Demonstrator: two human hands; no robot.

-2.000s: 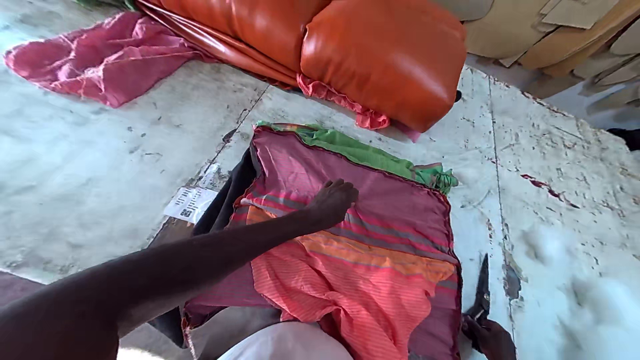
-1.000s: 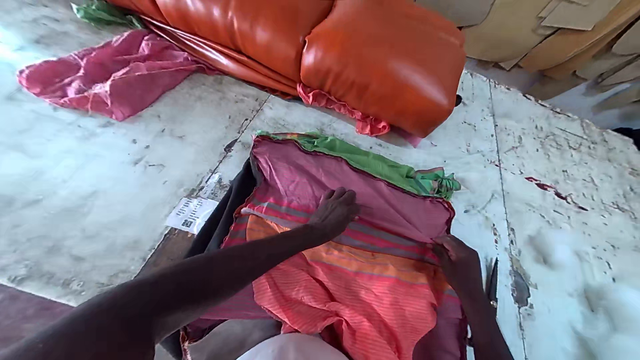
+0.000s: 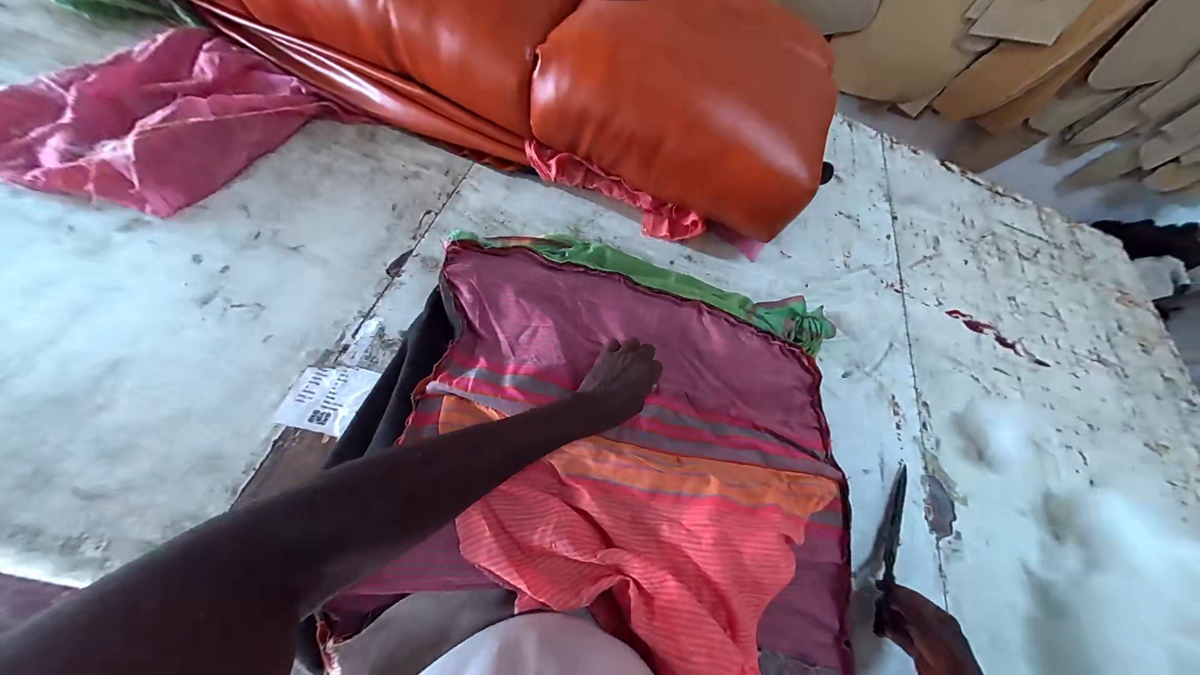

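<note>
A purple striped cloth cover (image 3: 619,309) lies before me, with a green cloth strip (image 3: 656,277) along its far edge. My left hand (image 3: 621,380) rests on the stripes with its fingers bent; nothing shows in its grasp. Over the near part spreads a crumpled red and orange striped cloth (image 3: 637,534). To the right of the cover, my right hand (image 3: 923,630) grips dark scissors (image 3: 893,539) by the handles, blades pointing away from me. Black material (image 3: 389,403) shows under the cover's left side.
An orange leather-like cushioned piece (image 3: 675,103) sits at the table's far side. Pink cloth (image 3: 159,122) lies at the far left. A white label (image 3: 326,398) with writing is left of the cover. White fluffy filling (image 3: 1116,572) lies at right; cardboard-like pieces (image 3: 900,47) are beyond the table.
My right hand has left the cover's right edge, where it was one second ago, and has moved down and right to the scissors. My left hand stays on the cover.
</note>
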